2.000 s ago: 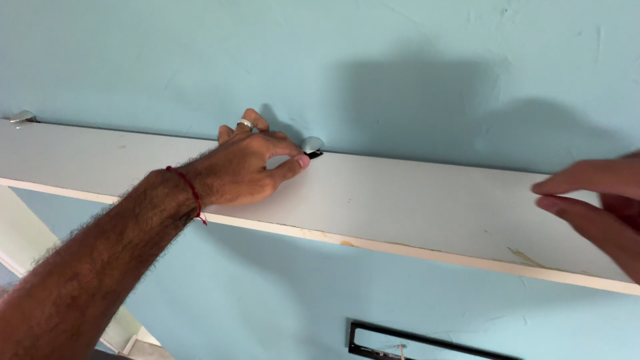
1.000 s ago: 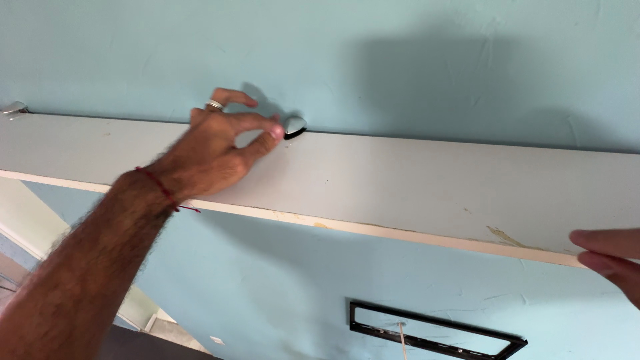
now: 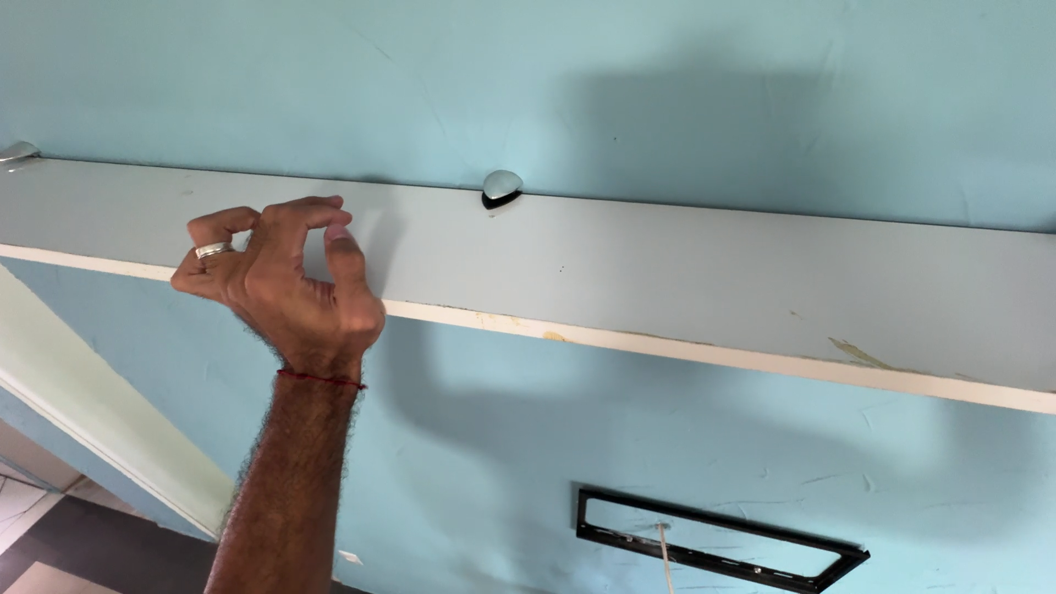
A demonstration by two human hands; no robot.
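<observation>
My left hand (image 3: 289, 272), with a ring and a red string bracelet, is raised over the white shelf board (image 3: 660, 264). Its thumb and index fingertips come close together; whether something small lies between them I cannot tell. To the right of it, a metal shelf bracket (image 3: 502, 185) with a black pad beneath sits on the board's rear edge, against the wall. Another metal bracket (image 3: 20, 152) holds the board at the far left. My right hand is out of the frame.
Below the shelf, a black metal wall-mount frame (image 3: 718, 528) is fixed to the light blue wall (image 3: 495, 412), and a pale cable (image 3: 665, 557) hangs from the wall inside it. A pale door frame (image 3: 99, 396) stands at the lower left. The shelf's front edge is chipped and stained.
My left hand has drawn back leftward from the middle bracket, which now shows fully. My right hand, at the right edge before, has left the view.
</observation>
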